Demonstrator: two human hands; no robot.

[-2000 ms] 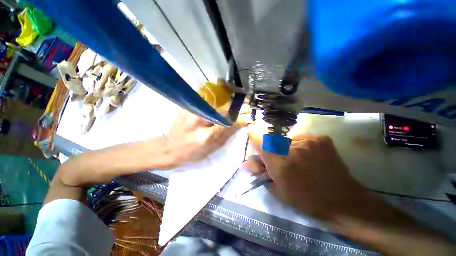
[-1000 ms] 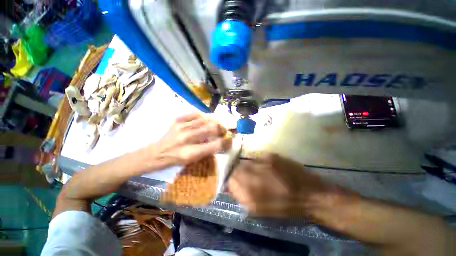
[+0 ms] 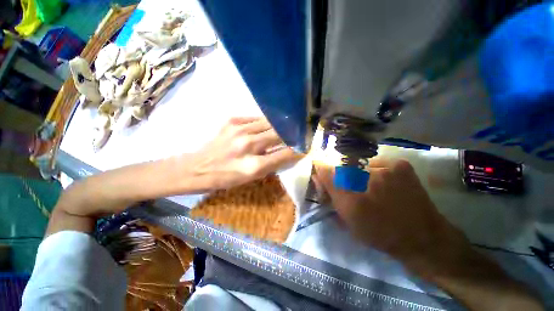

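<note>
The brown panel (image 3: 249, 209) lies textured face up on the white table, with a strip of its white backing (image 3: 297, 182) showing along the right edge. My left hand (image 3: 255, 152) lies on the panel's upper edge, fingers toward the needle area. My right hand (image 3: 376, 203) is at the panel's right side, beside the needle area, partly behind the small blue knob (image 3: 351, 178). Thread snips (image 3: 313, 214) show under my right hand. The sewing machine (image 3: 376, 54) stands over the work. The needle and my fingertips are hidden or blurred.
A heap of pale pieces (image 3: 136, 76) lies on the table's left. Stacked brown panels (image 3: 79, 70) stand at the far left edge. A phone (image 3: 492, 172) lies at right. The ruler-marked edge (image 3: 267, 261) runs in front, above a bag of brown pieces (image 3: 159, 273).
Two seconds ago the white backing faced up; the brown face now shows. Since one second ago my right hand has moved up beside the needle area, and the view has come closer to the machine.
</note>
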